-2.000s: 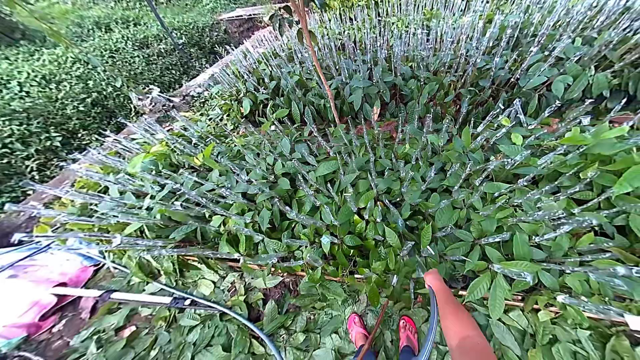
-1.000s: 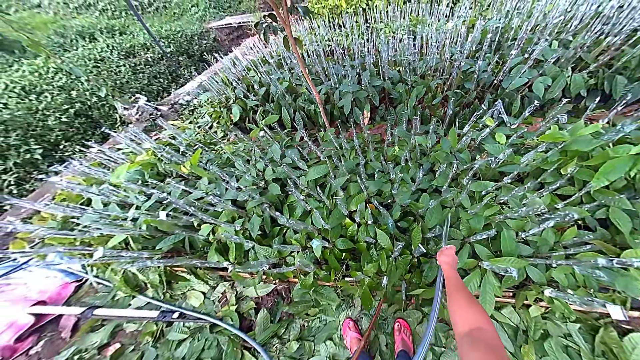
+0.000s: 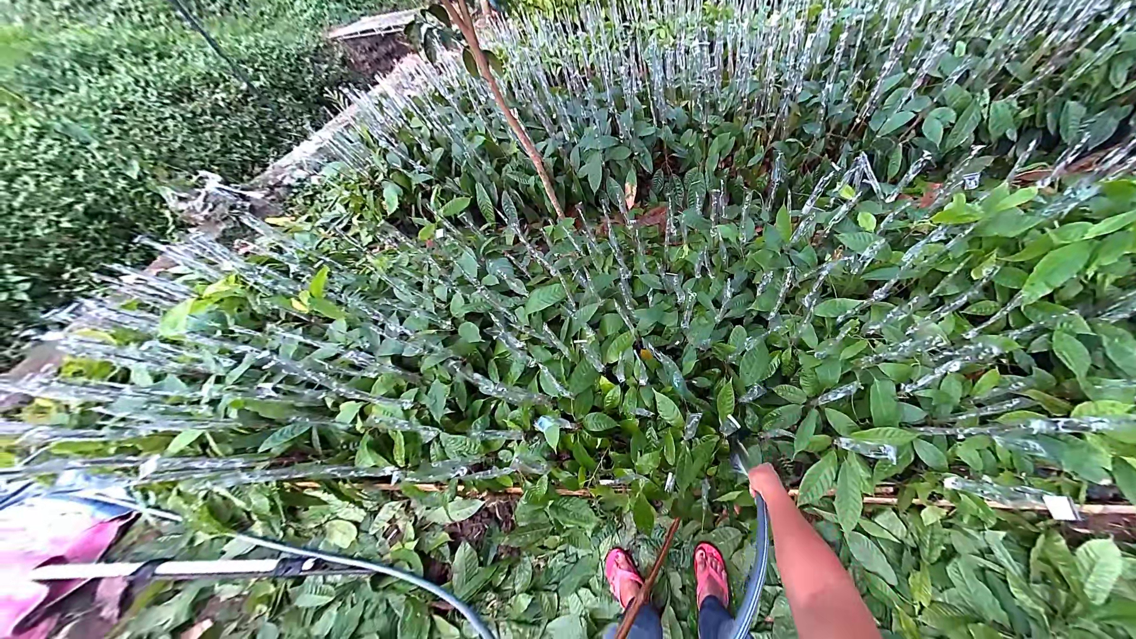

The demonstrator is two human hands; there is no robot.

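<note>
My right hand (image 3: 761, 477) is closed around a grey-blue hose (image 3: 760, 555) near its end, low over the front edge of the plant bed. Water or spray at the hose's end is too small to make out clearly. Around the hand stand leafy green seedlings (image 3: 666, 408), many with clear plastic wrapped around their upright stems (image 3: 710, 62). From the hand the hose runs down past my pink sandals (image 3: 711, 572). My left hand does not show.
A thin brown stick (image 3: 650, 577) rises between my feet. At lower left lie a pink sheet (image 3: 53, 541), a white pole (image 3: 177, 569) and more hose (image 3: 399, 572). A slim trunk (image 3: 510, 111) stands mid-bed. A low rail (image 3: 568, 490) borders the bed.
My right hand first rises with the hose away from my feet, then comes back lower and nearer to them. It keeps its hold on the hose.
</note>
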